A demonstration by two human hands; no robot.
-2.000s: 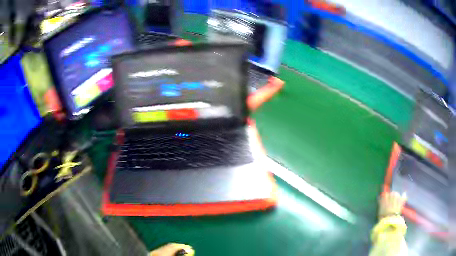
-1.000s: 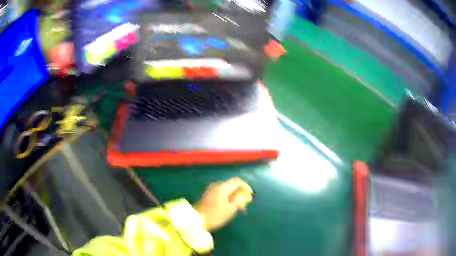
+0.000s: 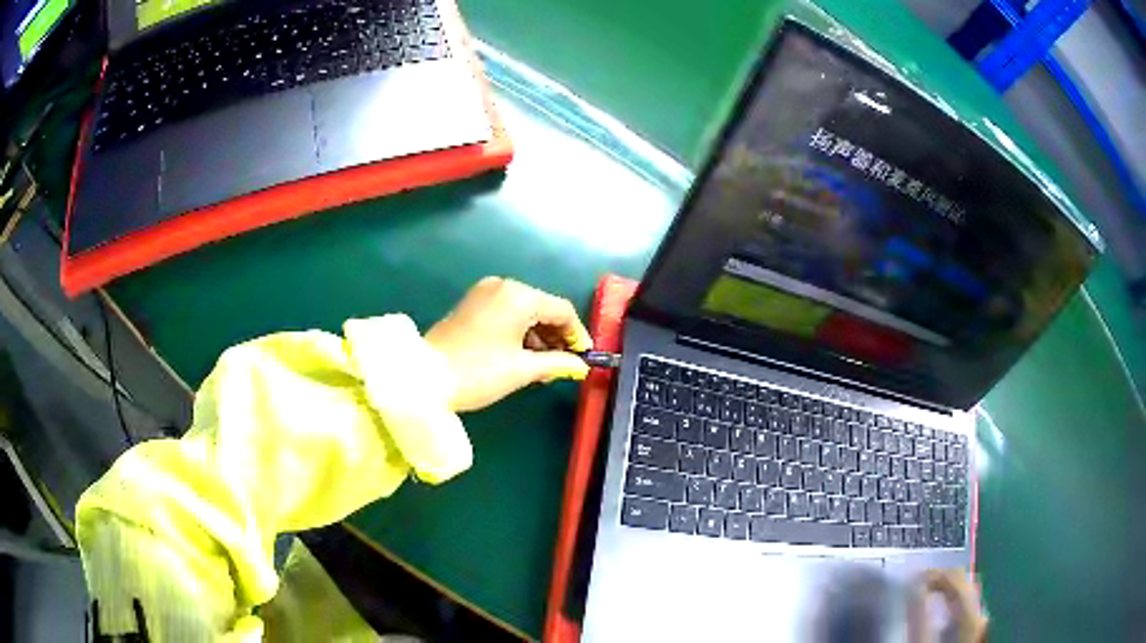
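A dark grey laptop (image 3: 804,477) lies open on a red tray (image 3: 581,477), its dark test screen showing green and red bars. My left hand (image 3: 509,345), with yellow fingertip covers, pinches a small black plug (image 3: 601,359) at the laptop's left side, by the keyboard's upper left corner. Whether the plug is fully seated cannot be told. My right hand (image 3: 949,609) is blurred and partly cut off at the bottom edge, over the right part of the palm rest. A dark blurred shape lies beside it; its grip cannot be told.
Another open laptop (image 3: 251,138) lies on a red tray (image 3: 289,207) at the upper left, on the green bench (image 3: 415,251). The bench's front edge runs diagonally at the lower left. Thin black cables hang by the left edge. Blue rack parts (image 3: 1031,38) show at the upper right.
The view has swung right, so the first laptop now sits upper left and the other laptop is in front. My left hand has reached this laptop's left side. My right hand has come into view.
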